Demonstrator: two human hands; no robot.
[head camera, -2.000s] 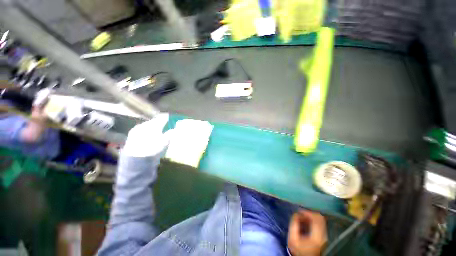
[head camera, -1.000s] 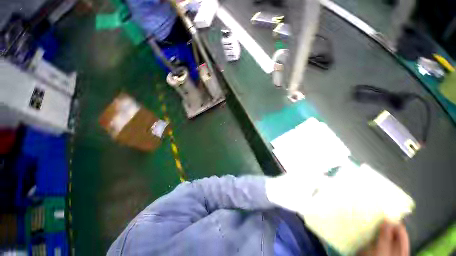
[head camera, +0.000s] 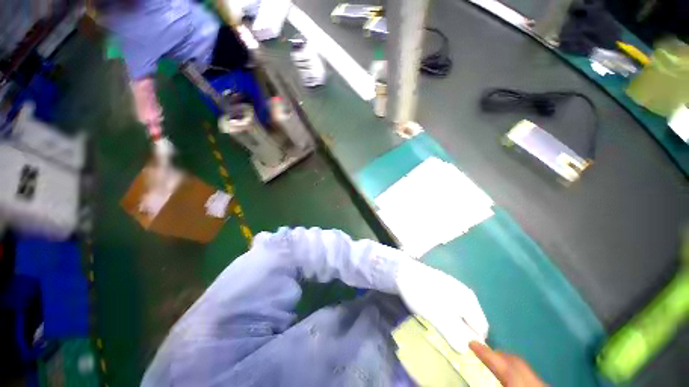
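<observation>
My left hand (head camera: 446, 302), in a white glove, is at the lower middle and holds a stack of pale yellow-green sheets (head camera: 427, 355) near my body. My right hand (head camera: 510, 369) is bare and cut off by the bottom edge. Its fingers touch the sheets' right end beside the glove. A flat layer of white sheets (head camera: 434, 205) lies on the green mat (head camera: 521, 276), beyond my left hand.
A power supply unit (head camera: 548, 150) with a black cord lies on the dark belt (head camera: 627, 219). A yellow-green bundle (head camera: 650, 325) lies at right. A pale post (head camera: 408, 68) stands beyond the mat. Another person (head camera: 170, 38) reaches to a cardboard box (head camera: 177, 204) on the floor.
Both hands and the held sheets have moved down, closer to my body, uncovering more mat. The other person's arm now reaches the cardboard box. The view has shifted slightly.
</observation>
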